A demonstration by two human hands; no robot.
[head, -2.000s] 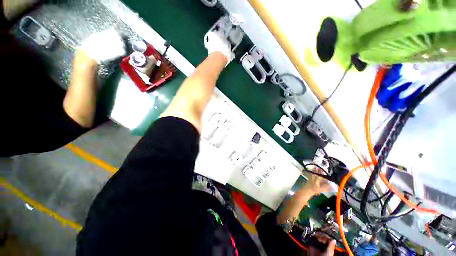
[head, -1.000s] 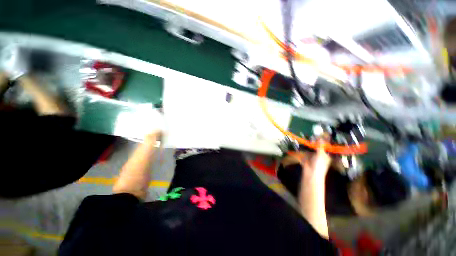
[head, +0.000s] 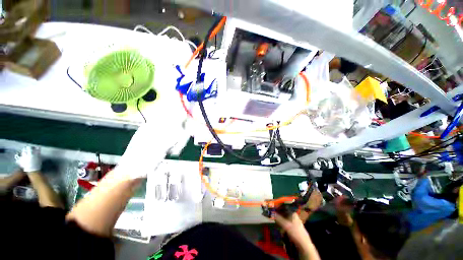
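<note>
My left hand [head: 147,147], in a white glove, reaches up over the green belt to the white shelf's edge. The glove is washed out, so its fingers and any held thing cannot be told. My right hand [head: 292,223], bare, is closed around the black-and-orange auto-feed screwdriver [head: 284,203], low at right of centre. The screwdriver lies sideways over the right end of the pale work mat [head: 243,185]. Faint oval plastic housings [head: 168,189] lie on the white left sheet. An orange feed tube [head: 201,170] loops over the mat.
The shelf holds a green fan [head: 122,76], blue-and-white glove [head: 198,89], screw feeder [head: 261,84] and clear bags [head: 337,111]. A black cable [head: 204,114] hangs in front. A metal frame bar [head: 355,137] slants at right. A neighbour's gloved hand [head: 29,159] is at far left.
The view has swung up to show the shelf, fan and feeder. My left hand has moved from the mat's left side up to the shelf edge. The screwdriver now shows clearly in my right hand.
</note>
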